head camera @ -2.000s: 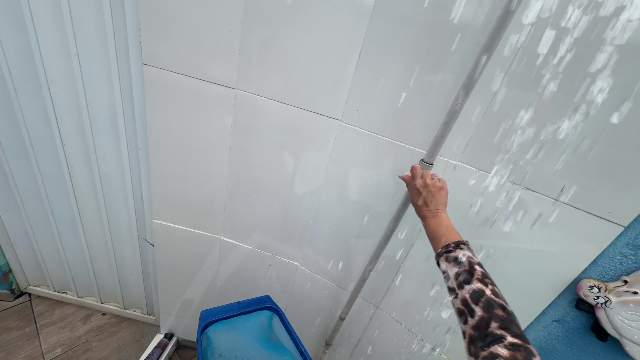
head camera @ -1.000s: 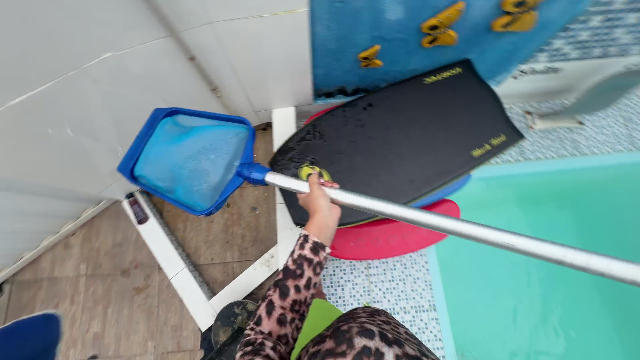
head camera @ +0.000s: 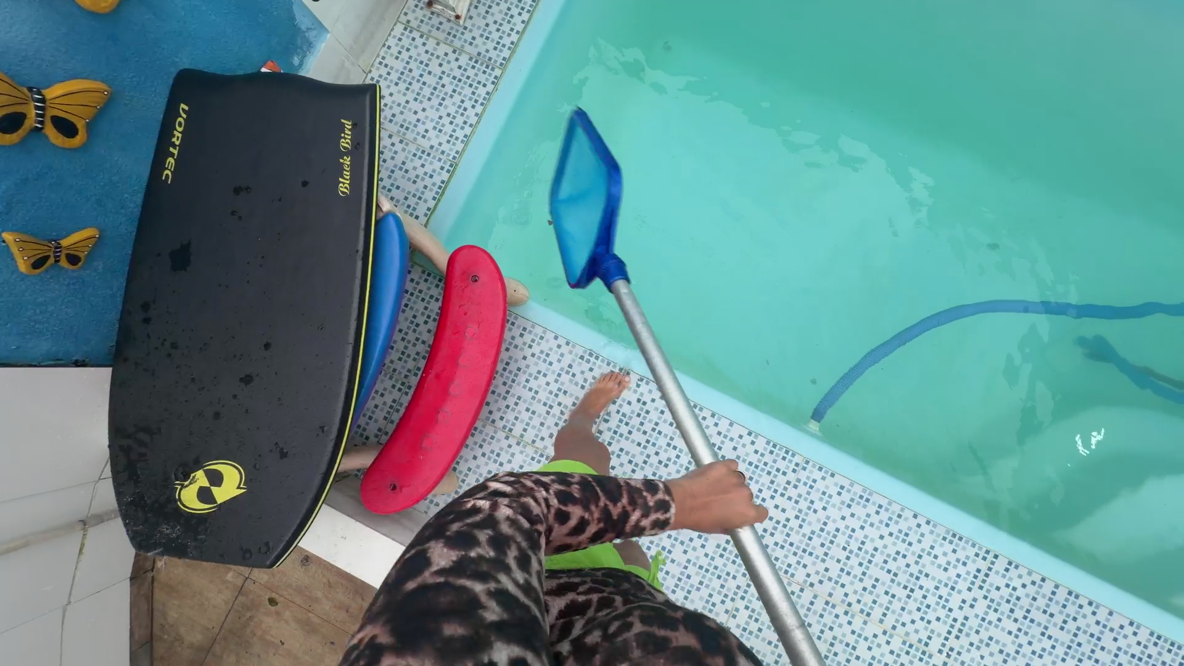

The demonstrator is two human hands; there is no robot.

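My left hand [head camera: 717,498], at the end of a leopard-print sleeve, is closed around the metal pole [head camera: 675,398] of a pool skimmer. At the far end of the pole, the blue skimmer net [head camera: 586,199] is tilted over the pool water [head camera: 786,213], near the pool's corner. Whether its frame touches the water is unclear. The pole runs down past my hand and out at the bottom edge. My right hand is out of view.
A black bodyboard [head camera: 245,314] lies at left over a seat with blue and red [head camera: 439,379] curved parts. My bare foot [head camera: 606,393] stands on mosaic tiles [head camera: 805,499] beside the pool edge [head camera: 888,490]. A blue hose [head camera: 925,324] curves through the pool. Butterfly ornaments [head camera: 55,250] hang on the blue wall.
The skimmer net has moved from beside the white wall to over the pool, with my left hand on its pole. The view has turned toward the pool.
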